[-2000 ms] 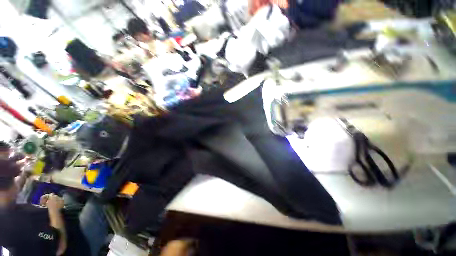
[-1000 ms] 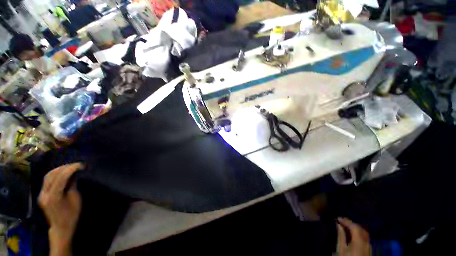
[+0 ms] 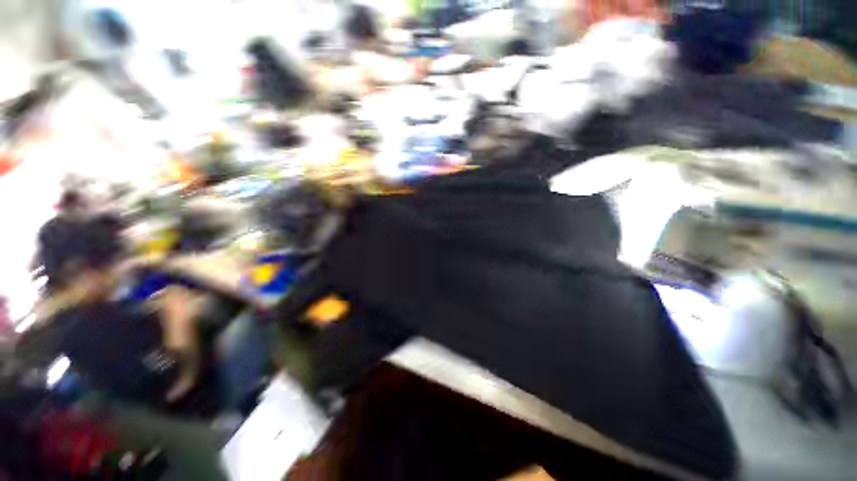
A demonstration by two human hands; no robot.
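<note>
The black garment piece (image 3: 554,310) lies spread over the table and the machine bed, with its right end near the needle area and its left part past the table's left end. The sewing machine (image 3: 789,225) is cut off at the right and blurred. Black-handled shears (image 3: 816,352) lie below its arm, also blurred. Neither of my hands can be made out. A small tan patch (image 3: 529,473) shows at the bottom edge; I cannot tell what it is.
The table's pale front edge (image 3: 489,390) runs below the cloth. An orange piece (image 3: 328,309) and a blue tray with a yellow item (image 3: 270,274) are at the left. A person (image 3: 94,329) is at the far left. White cloth (image 3: 601,75) is heaped behind.
The view has swung left and is heavily blurred. The machine and shears now appear farther right. Both hands, seen one second ago, are no longer visible as hands.
</note>
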